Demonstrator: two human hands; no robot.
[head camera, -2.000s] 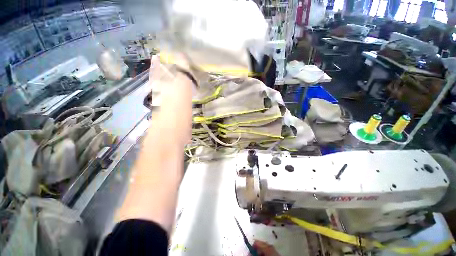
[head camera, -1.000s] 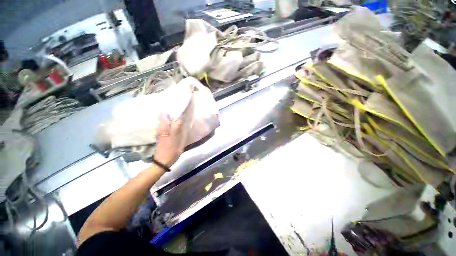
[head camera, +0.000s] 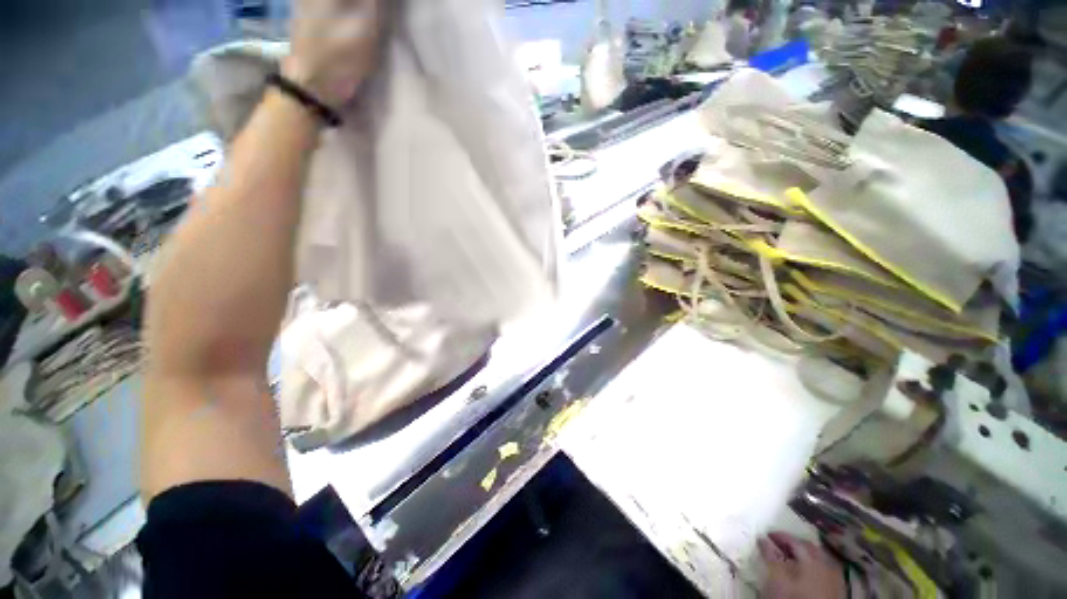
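My left hand (head camera: 339, 53), with a dark band at the wrist, is raised at the top left and grips a beige canvas bag (head camera: 427, 176) that hangs down from it. The bag's lower part is over another beige cloth piece (head camera: 374, 363) on the metal bench. My right hand (head camera: 802, 566) is low at the right on the machine bed (head camera: 714, 433), beside the needle area, partly cut off and blurred. Whether it holds anything cannot be told. Yellow binding tape (head camera: 901, 559) shows next to it.
A stack of beige bags with yellow edges (head camera: 866, 252) lies behind the white sewing machine (head camera: 995, 427). The shiny metal bench (head camera: 585, 281) runs diagonally, with yellow scraps (head camera: 507, 451) near its edge. A person in dark clothing (head camera: 989, 117) is at the upper right.
My left hand has risen from the cloth pile on the bench, lifting a beige bag up. My right hand has come into view at the bottom right since one second ago.
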